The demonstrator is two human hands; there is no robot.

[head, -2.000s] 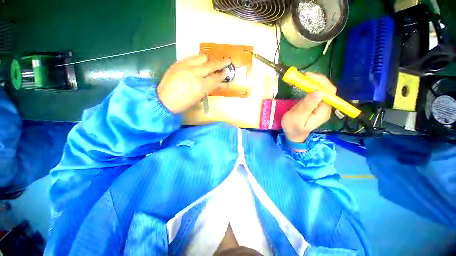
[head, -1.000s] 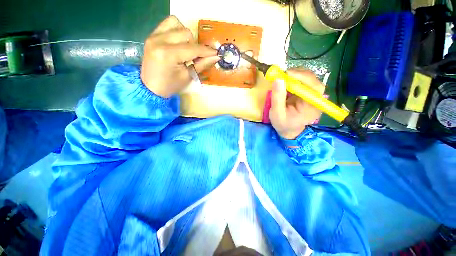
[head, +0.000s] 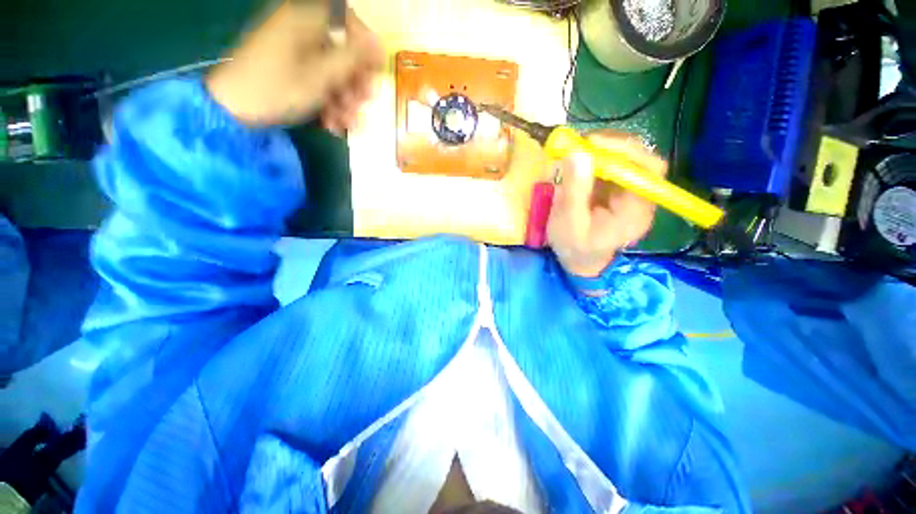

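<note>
The round circuit board [head: 455,118] lies on the orange-brown jig [head: 422,146], which sits on the cream work board [head: 387,211]. My right hand [head: 600,201] holds the yellow soldering iron [head: 643,181] like a pen; its thin tip reaches the right edge of the round board. My left hand [head: 301,68] is blurred and away from the jig, at the upper left edge of the work board. A small greyish strip [head: 337,18] shows at its fingers, cut by the top edge; what it is I cannot tell.
A solder spool [head: 45,115] stands at far left, with a thin line running towards my left hand. A round tub of wire wool [head: 603,35] is at the top. The pink block [head: 540,215] is beside my right hand. A blue box [head: 753,105], yellow square [head: 832,176] and fan [head: 894,216] are right.
My left hand has moved off the round board, up and to the left. The iron tip, away from the board at first, came to its right edge and stays there. The view has shifted slightly.
</note>
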